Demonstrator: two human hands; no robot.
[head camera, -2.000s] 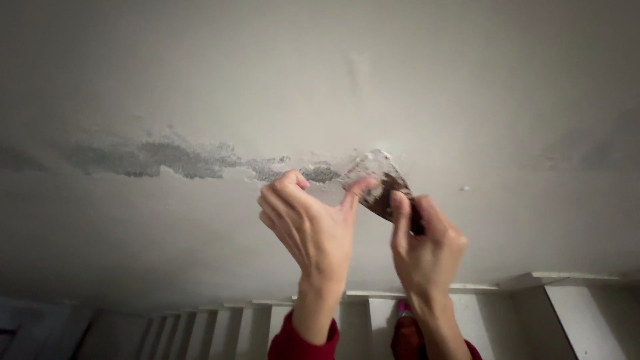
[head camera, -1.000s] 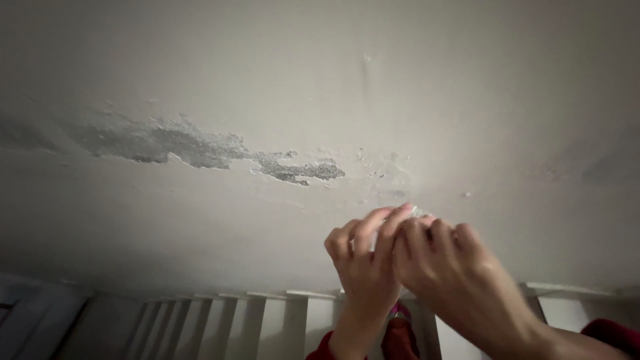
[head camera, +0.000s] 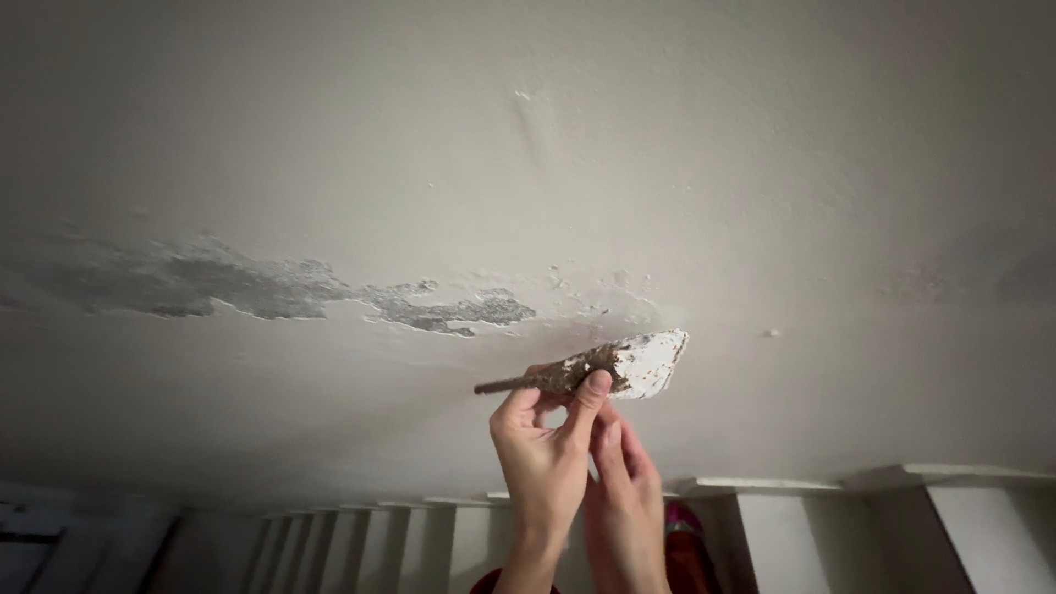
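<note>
My left hand (head camera: 549, 445) grips a rusty putty knife (head camera: 577, 367) between thumb and fingers, its thin tang pointing left and its wide blade to the right. White filler coats the blade's end (head camera: 653, 363). Just right of and partly behind that hand is my right hand (head camera: 623, 470), its fingers loosely bent below the blade; whether it touches the knife is hidden. Behind the tool rises a pale painted wall (head camera: 660, 165). A long grey patch of peeled paint (head camera: 272, 289) runs across it, and small rough flakes (head camera: 602, 293) show at the patch's right.
A staircase (head camera: 429, 544) runs along the foot of the wall, with wider-looking steps (head camera: 784, 536) at lower right. My foot in a red and pink shoe (head camera: 689, 544) is beside my right wrist. A small bump (head camera: 770, 332) marks the wall.
Two seconds ago my right hand held the putty knife with its blade against the wall. Now the knife is in my left hand, with its blade pointing right, and the hands are below the flaked area.
</note>
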